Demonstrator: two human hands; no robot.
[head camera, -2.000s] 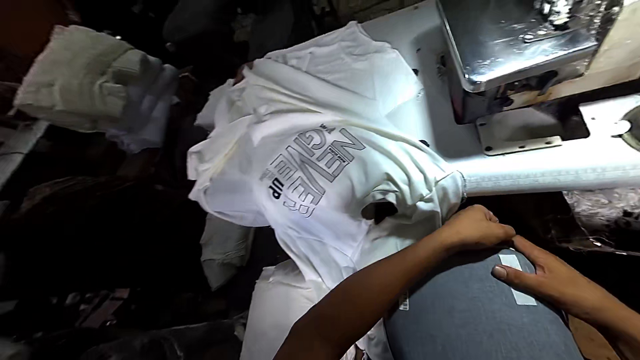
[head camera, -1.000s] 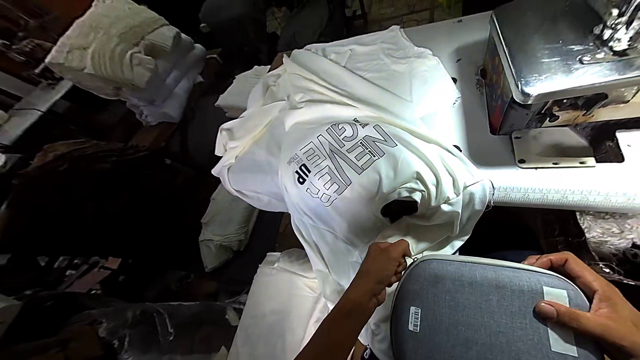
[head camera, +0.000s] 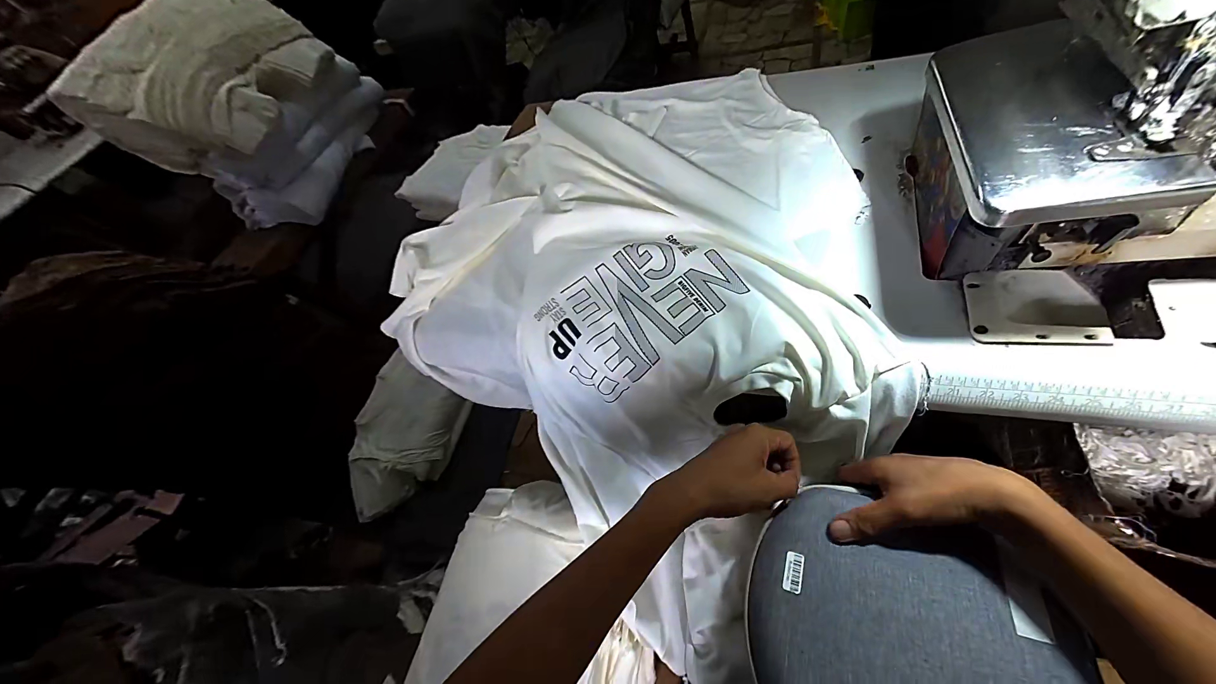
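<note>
A grey fabric zip case (head camera: 883, 608), with a small printed label on its top, lies at the lower right. My left hand (head camera: 750, 470) is curled at the case's upper left edge, its fingers pinched on something too small to make out, perhaps the zip pull. Thumb on top and fingers along the rim, my right hand (head camera: 921, 494) grips the case's upper edge. Just beyond the hands, a white printed T-shirt (head camera: 646, 313) is heaped over the table edge, with a dark opening near my left hand.
An industrial sewing machine (head camera: 1064, 123) stands on the white table (head camera: 893, 285) at the right, above a printed measuring scale (head camera: 1064, 394). Folded white cloth (head camera: 218, 95) is stacked at the upper left. More white fabric (head camera: 494, 579) hangs below the T-shirt.
My left hand has moved up to the case's corner from its left side. My right hand has shifted left along the upper edge, and the case sits lower in view.
</note>
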